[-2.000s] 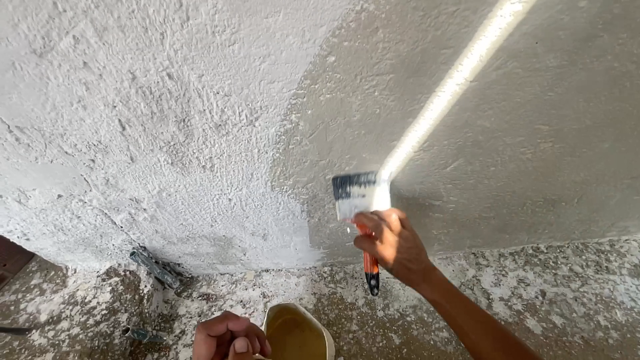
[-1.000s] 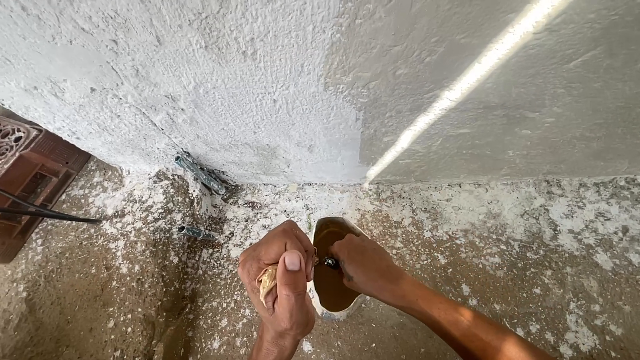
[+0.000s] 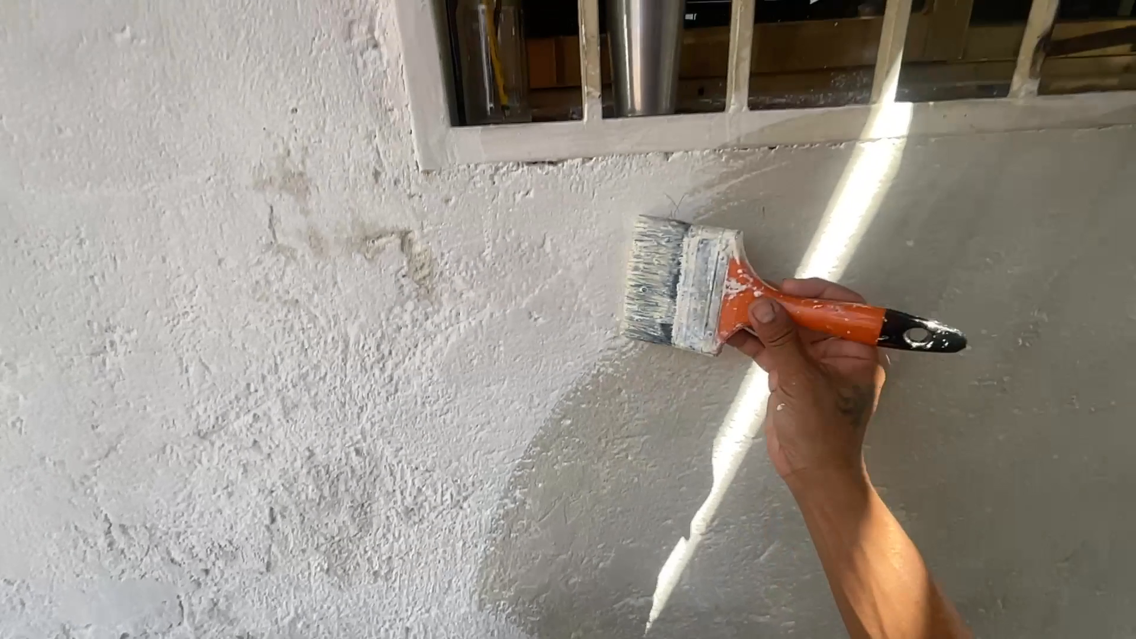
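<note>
My right hand [image 3: 821, 377] grips the orange handle of a wide, paint-crusted paintbrush [image 3: 701, 284], whose black handle tip points right. The bristles point left and lie at the wall surface, below the window frame, where white paint meets grey. White paint covers the rough plaster wall [image 3: 266, 382] on the left, while a darker grey area [image 3: 612, 497] spreads below and to the right of the brush. My left hand is out of view.
Above the brush runs a painted window frame [image 3: 657, 133] with vertical bars. Behind the bars stand a metal tumbler [image 3: 645, 53] and a clear glass container [image 3: 493, 67]. A bright strip of sunlight crosses the wall diagonally.
My right hand has gone from the container near the floor up to the wall below the window, holding the brush. My left hand has left the view, which now points higher.
</note>
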